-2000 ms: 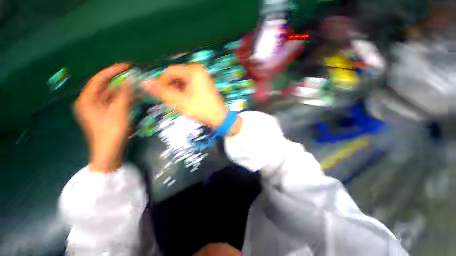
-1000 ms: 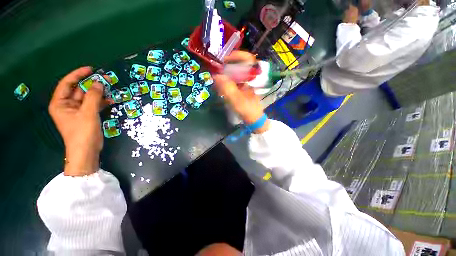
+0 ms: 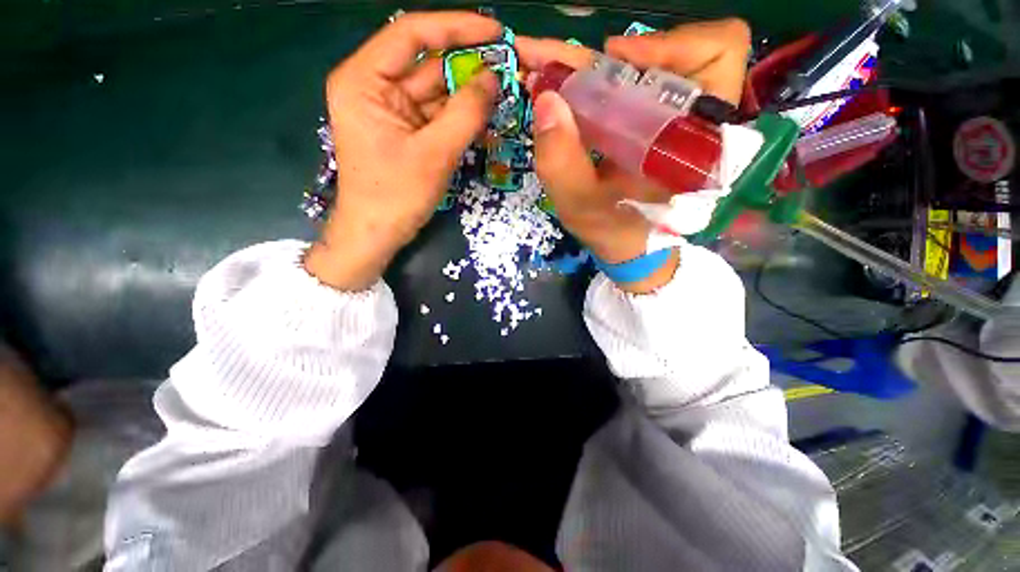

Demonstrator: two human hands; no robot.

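My left hand (image 3: 397,145) holds a printed module (image 3: 464,72) with a teal edge and yellow-green centre between thumb and fingers. My right hand (image 3: 604,168) grips the glue syringe (image 3: 643,123), a fat clear barrel of red fluid with a green cap (image 3: 763,173) and white tissue (image 3: 699,201) at its rear. The syringe's front end points left, close to the module; whether it touches is hidden by the fingers. More modules (image 3: 506,165) lie behind and between my hands, partly covered. A heap of small white parts (image 3: 501,240) lies below them.
A red bin (image 3: 856,140) with tubes stands at the right. A clear hose (image 3: 884,263) runs right from the cap. A black cable (image 3: 805,318) loops on the right. Small metallic parts (image 3: 321,179) lie left of my left wrist. Part of another person (image 3: 28,436) shows at the left edge.
My right hand has brought the syringe left from beside the bin to the module in my left hand. The view has turned, and both hands now appear closer together and higher.
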